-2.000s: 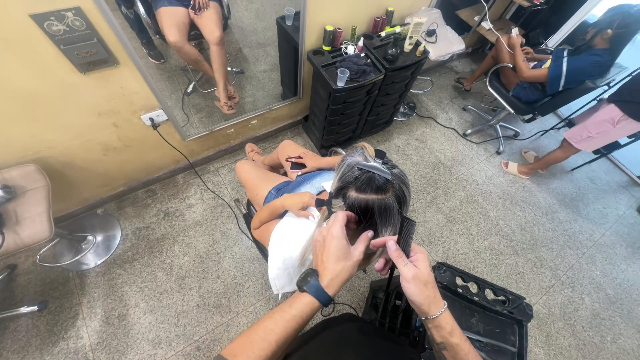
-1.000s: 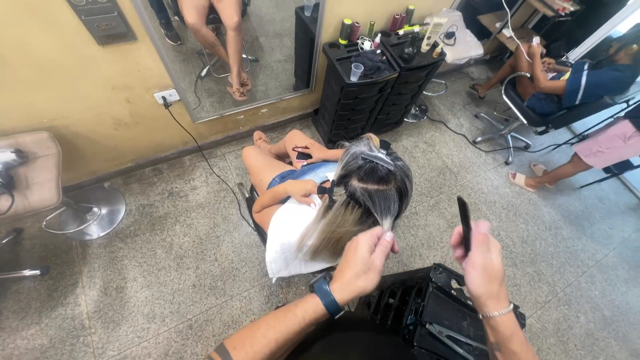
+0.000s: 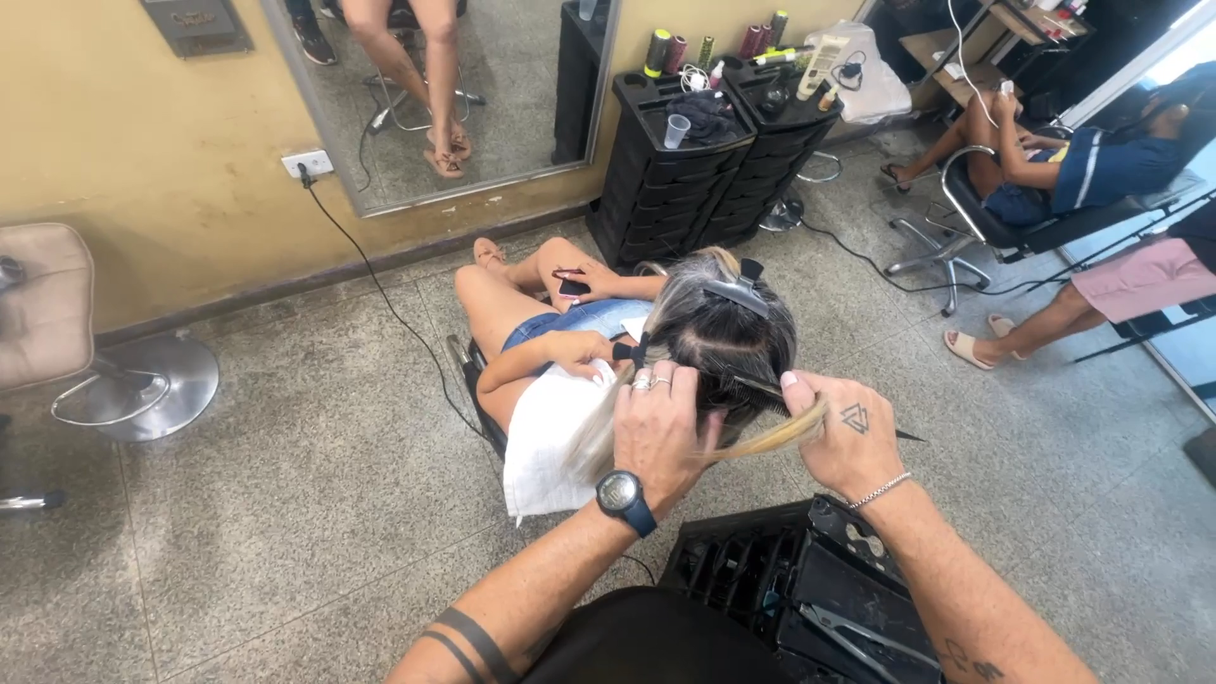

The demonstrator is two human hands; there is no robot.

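A seated person's hair (image 3: 731,337) is parted, with a grey sectioning clip (image 3: 737,293) on the crown and a dark clip (image 3: 630,352) at the side. My left hand (image 3: 660,427) lies against the hair at the back of the head; whether its fingers pinch a strand is hard to tell. My right hand (image 3: 845,427) grips a black tail comb (image 3: 760,391), its teeth at the hair and its thin tail pointing right. A light blond strand (image 3: 769,435) runs from near my left hand to my right hand. A white towel (image 3: 546,446) covers the person's shoulder.
A black trolley (image 3: 807,570) holding tools stands close in front of me. Two black drawer carts (image 3: 655,180) with bottles and round brushes stand by the mirror (image 3: 475,104). A beige chair (image 3: 43,304) is at left. Other people sit at right; cords cross the floor.
My right hand, apart from the head one second ago, is now back at the hair with the comb. My left hand has moved from the pulled-out strand to against the head.
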